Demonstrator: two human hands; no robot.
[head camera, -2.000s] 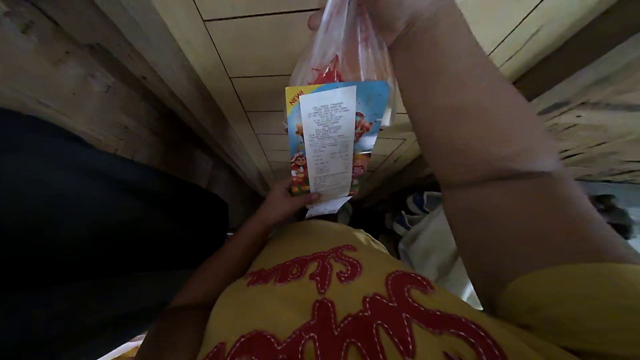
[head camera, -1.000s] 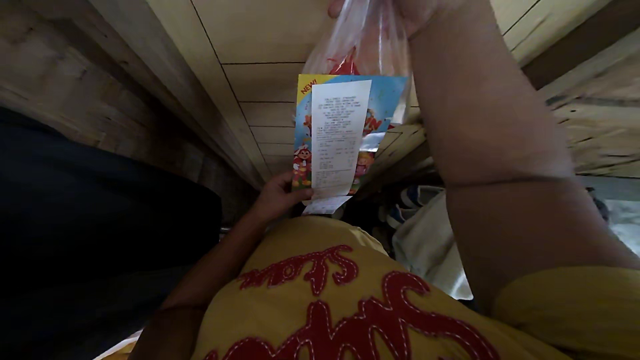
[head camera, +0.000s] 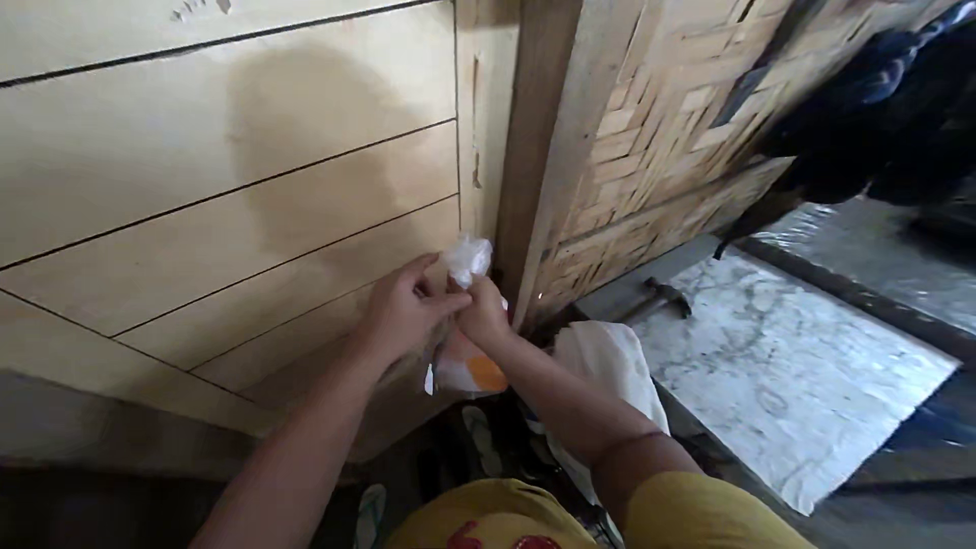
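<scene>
A clear plastic bag (head camera: 469, 374) with orange and white contents hangs below my hands, close to the wooden panel wall. My right hand (head camera: 484, 313) is closed around the gathered neck of the bag, and the crumpled plastic top (head camera: 467, 259) sticks up above its fingers. Just left of it is my left hand (head camera: 408, 305), thumb and fingers reaching to the bag's neck; whether it pinches the plastic is hard to tell. A small white strip (head camera: 429, 379) shows at the bag's left side.
A wooden post (head camera: 545, 152) and a woven bamboo wall (head camera: 633, 160) stand at the right. A hammer (head camera: 663, 299) lies by a marble-patterned sheet (head camera: 770, 366). White cloth (head camera: 606, 351) hangs near my right forearm. Slippers (head camera: 371, 515) are on the floor below.
The view has swung to the right and up. My left hand has left the card and receipt and come up beside my right hand at the bag's neck. The card's front no longer shows.
</scene>
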